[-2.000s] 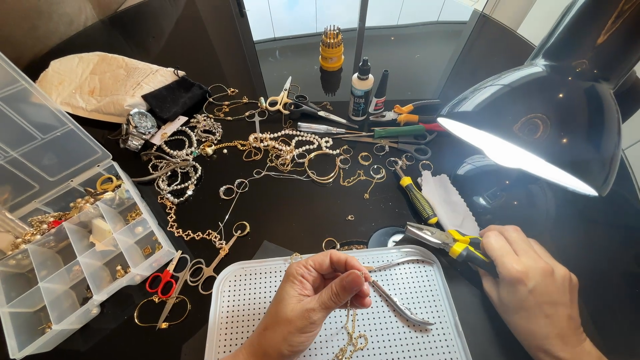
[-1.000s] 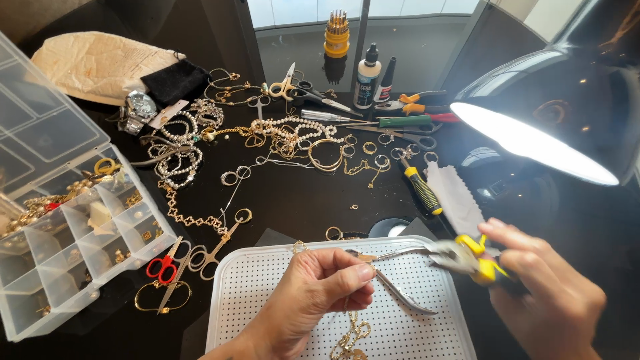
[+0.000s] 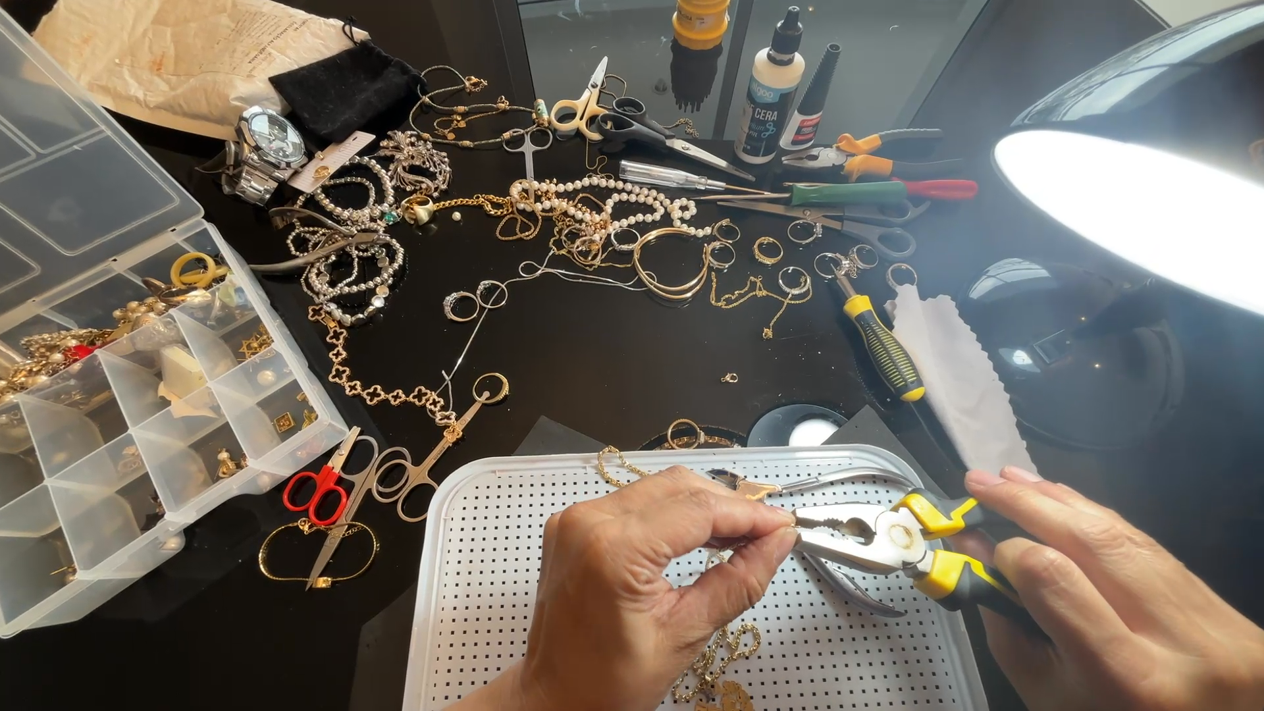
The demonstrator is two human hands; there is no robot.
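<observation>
My left hand [image 3: 657,578] pinches something tiny between thumb and forefinger above a white perforated tray [image 3: 494,553]; the fingers mostly hide it. My right hand [image 3: 1106,583] holds combination pliers [image 3: 889,538] with yellow and black handles, their jaw tips at my left fingertips. Beneath my left hand, a gold chain [image 3: 721,657] lies on the tray, and part of another gold chain [image 3: 617,464] shows at its back edge. Steel nippers [image 3: 844,479] rest on the tray behind and under the pliers.
A clear compartment box [image 3: 168,425] with jewelry stands at left. Red-handled scissors [image 3: 321,489] lie beside it. Behind the tray are pearl strands [image 3: 642,197], rings, a wristwatch [image 3: 267,148], a yellow-black tool [image 3: 884,346] and a grey cloth [image 3: 958,375]. A lamp [image 3: 1155,168] overhangs the right.
My right hand has lifted the pliers from the tray's right side and brought their jaws to my left fingertips. My left hand keeps its pinch.
</observation>
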